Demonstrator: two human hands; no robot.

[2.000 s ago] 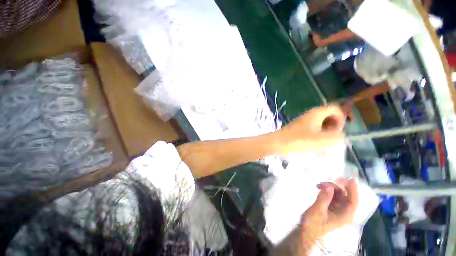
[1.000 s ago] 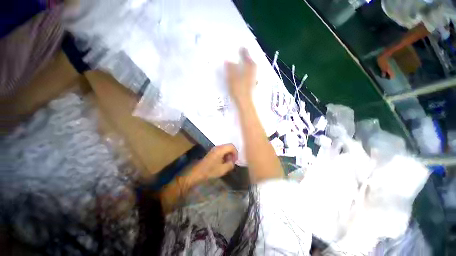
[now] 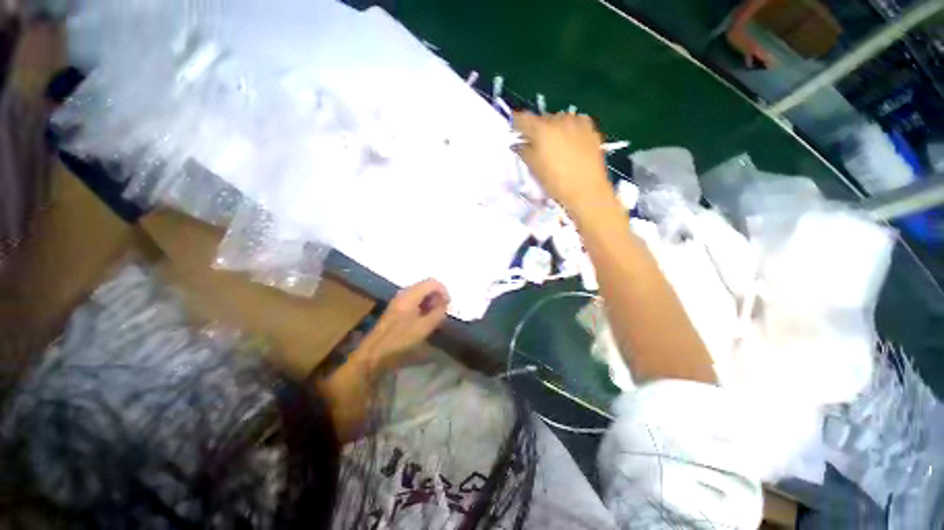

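Note:
White power adapters (image 3: 538, 262) with white cords lie in a pile on the green bench, beside a large overexposed white sheet (image 3: 362, 145). Several connector tips (image 3: 498, 87) stick up at the pile's far edge. My right hand (image 3: 564, 150) reaches over the pile, its fingers down at the cords near these tips; whether it grips one is hidden. My left hand (image 3: 414, 308) is at the near bench edge beside the sheet's corner, fingers curled; what is in it cannot be made out. A thin pale cord (image 3: 514, 336) loops over the bench edge near my lap.
Clear bubble bags (image 3: 271, 248) overhang the near bench edge at left. A heap of milky foam bags (image 3: 807, 290) lies at right. Brown cartons (image 3: 243, 300) are below the bench at left, one with blurred bagged goods (image 3: 114, 352). Another person's hand (image 3: 747, 47) shows across the line.
My right hand has moved from over the white sheet to the far side of the adapter pile. My left hand stays near the bench edge. The pale cord loop now shows. The view has shifted.

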